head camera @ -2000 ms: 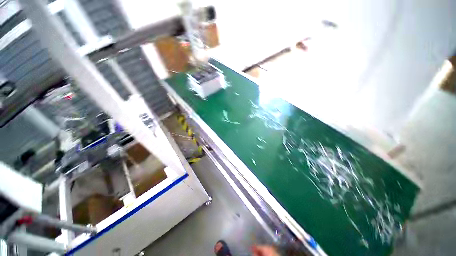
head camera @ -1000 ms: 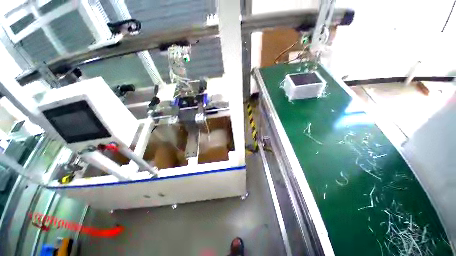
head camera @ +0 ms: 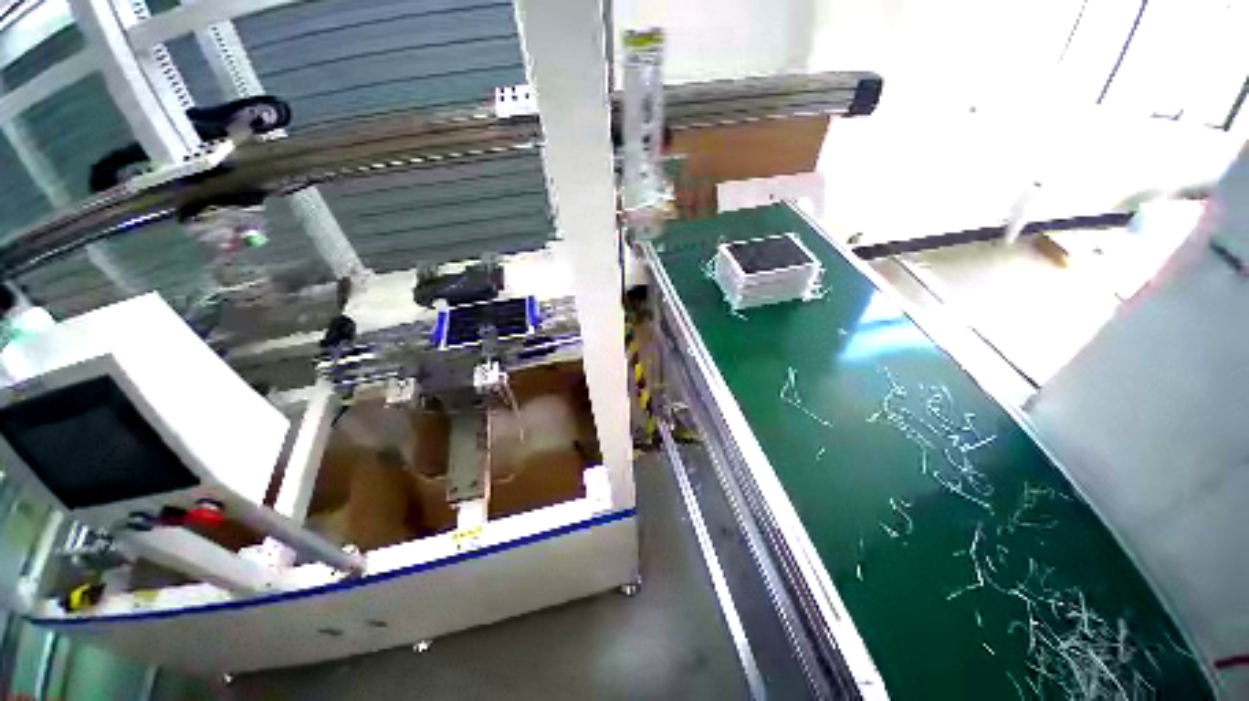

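Neither of my hands is in the picture. The trimming machine (head camera: 356, 582) stands in front of me on the left, a white frame with a blue edge line. A dark panel (head camera: 486, 323) sits in its clamp fixture between blue pads. A white-sided panel stack (head camera: 768, 271) with a dark top stands at the far end of the green conveyor (head camera: 822, 479). Thin white offcuts (head camera: 1089, 651) lie heaped at the belt's near right and scattered further up.
A control panel with a dark screen (head camera: 93, 441) is at the left. Brown cardboard (head camera: 548, 473) shows in the machine's open bays. A horizontal rail (head camera: 411, 144) crosses above. Grey floor (head camera: 548, 644) lies between machine and conveyor. Yellow-black tape (head camera: 640, 370) marks a post.
The view has levelled and moved closer to the machine. The suction head over the machine has moved left, uncovering the clamped panel; the one over the conveyor has moved left off the stack. My foot has left view.
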